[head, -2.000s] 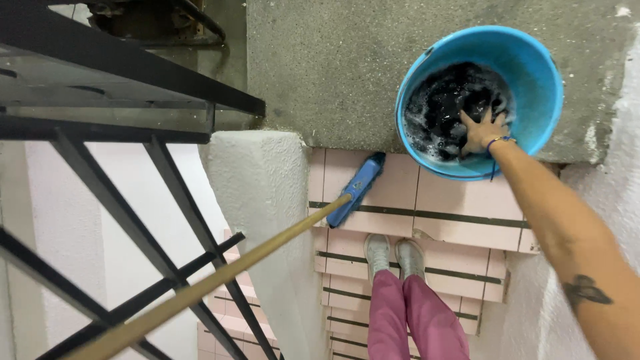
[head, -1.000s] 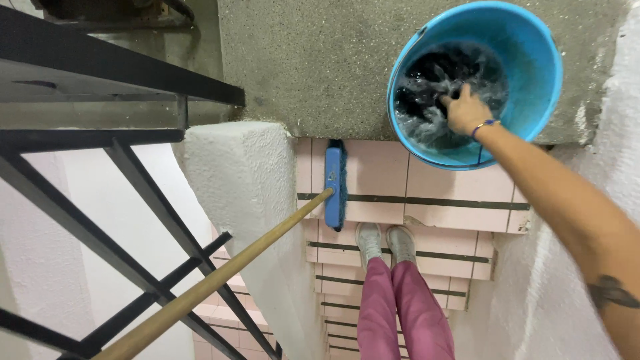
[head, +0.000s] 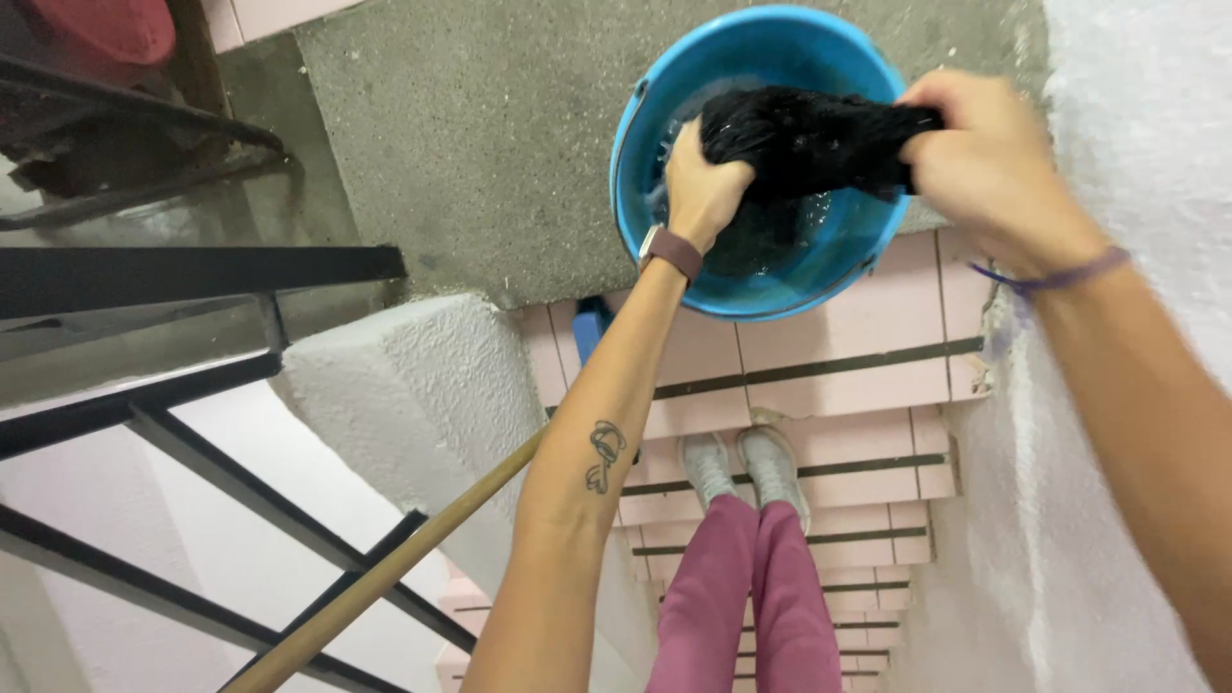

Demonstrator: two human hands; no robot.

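A black wet cloth [head: 808,140] is stretched across the mouth of a blue plastic bucket [head: 760,306], above dark water. My left hand [head: 707,188], with a watch on its wrist, grips the cloth's left end inside the bucket. On the right, my right hand [head: 982,159], somewhat blurred, is closed on the other end at the bucket's rim. Left of the bucket, the blue head of a broom or brush [head: 589,329] is partly hidden behind my left forearm. Its wooden handle [head: 414,553] runs to the lower left.
The bucket stands on a grey speckled landing [head: 481,144] above pink tiled stairs [head: 847,395], where my shoes [head: 770,462] rest. Black metal railing [head: 192,279] and a white textured post [head: 423,375] are at the left, a white wall [head: 1145,192] at the right. A red object [head: 125,29] lies upper left.
My left hand has come into view and holds the cloth. My right hand has moved from the water to the bucket's right rim, raising the cloth's end.
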